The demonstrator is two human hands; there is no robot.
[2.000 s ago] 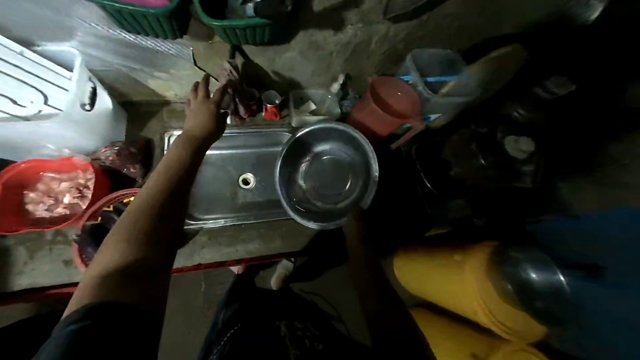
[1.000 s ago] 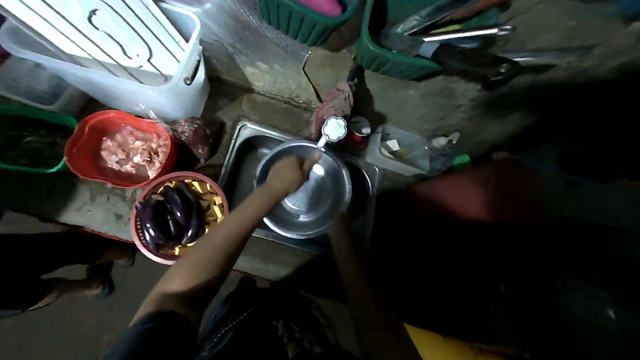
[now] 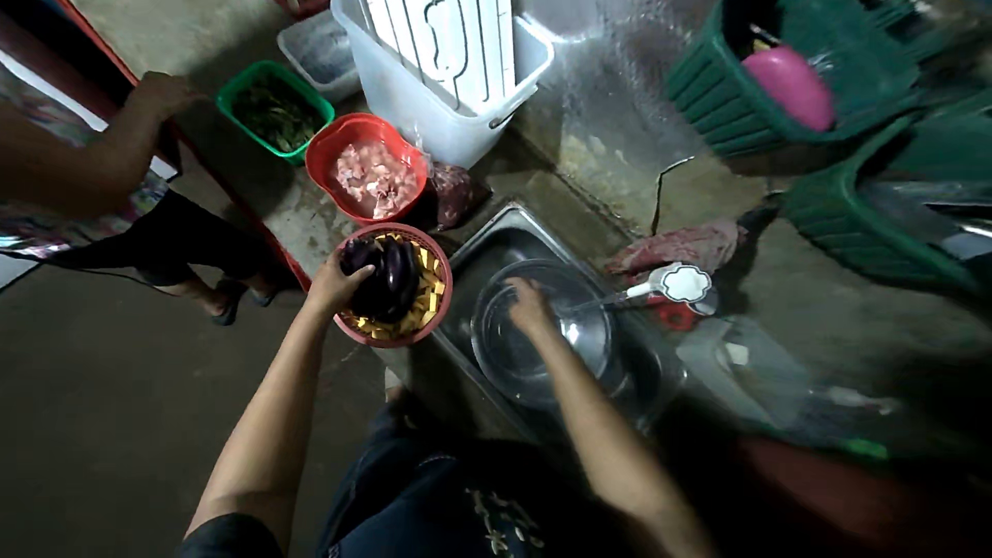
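Note:
My left hand (image 3: pixel 338 282) rests on the dark eggplants (image 3: pixel 397 280), which lie over yellow cut pieces in a round pink-red plastic basket (image 3: pixel 445 304). Whether its fingers grip an eggplant cannot be told. Over a round metal basin (image 3: pixel 496 364) in the stainless steel sink (image 3: pixel 496 232) is my right hand (image 3: pixel 530 307), with nothing seen in it. A thin stream of water runs into the basin from the white-ended faucet (image 3: pixel 682 284) at its right.
Behind the basket stand a red bowl of cut meat (image 3: pixel 422 174), a green tub of leaves (image 3: pixel 232 97) and a white plastic container (image 3: pixel 465 147). Green baskets (image 3: pixel 697 101) are at the upper right. Another person's arm (image 3: pixel 124 155) is at the left.
My left hand has moved from the faucet to the eggplants. My right hand has come from the basin's near edge to over its inside. Water now runs. The view has swung left.

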